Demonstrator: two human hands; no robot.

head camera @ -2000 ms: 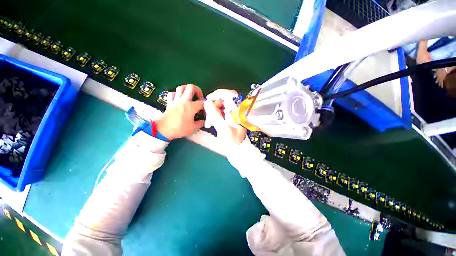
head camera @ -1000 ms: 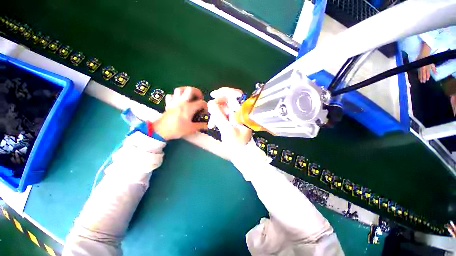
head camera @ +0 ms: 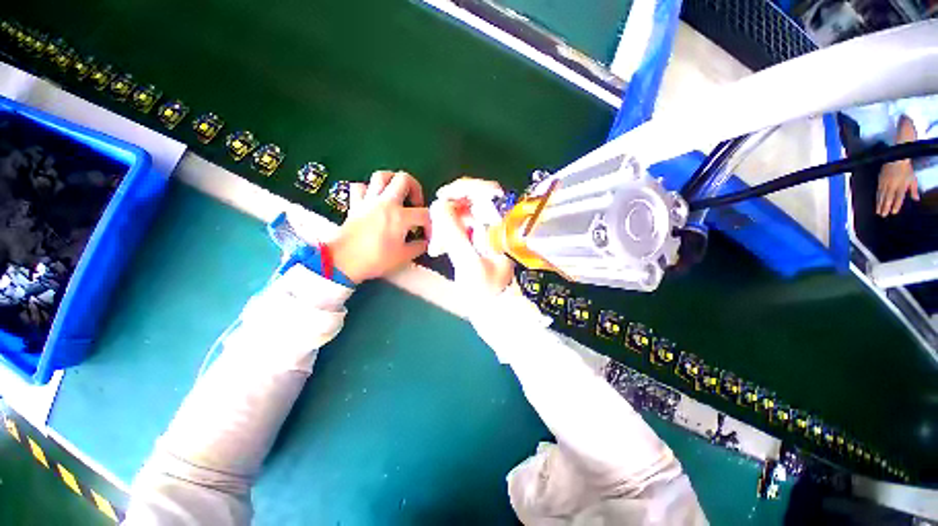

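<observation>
My left hand [head camera: 383, 228] is at the near edge of the green conveyor belt, fingers curled down around a small dark part [head camera: 415, 235] mostly hidden under them. My right hand [head camera: 471, 234] is just beside it, fingertips bent together; whether it holds anything is hidden. The orange nose [head camera: 525, 228] of a silver-grey cylinder [head camera: 607, 222] is right beside my right hand; contact is unclear. Small black-and-yellow electronic parts [head camera: 312, 177] lie in a long row on the belt, on both sides of my hands.
A blue bin [head camera: 129, 221] of dark and silvery pieces stands left. The belt-side rail [head camera: 228, 189] borders the teal bench mat [head camera: 381, 411]. Small dark pieces [head camera: 643, 390] lie on the rail at right. A white tube [head camera: 761, 92] and black hose [head camera: 813, 173] cross upper right, near another person's hand [head camera: 897, 187].
My left hand, blurred one second ago, now looks sharp with its fingers curled. The cylinder appears slightly farther right. The row parts beside my hands have shifted. The other person's hand has moved.
</observation>
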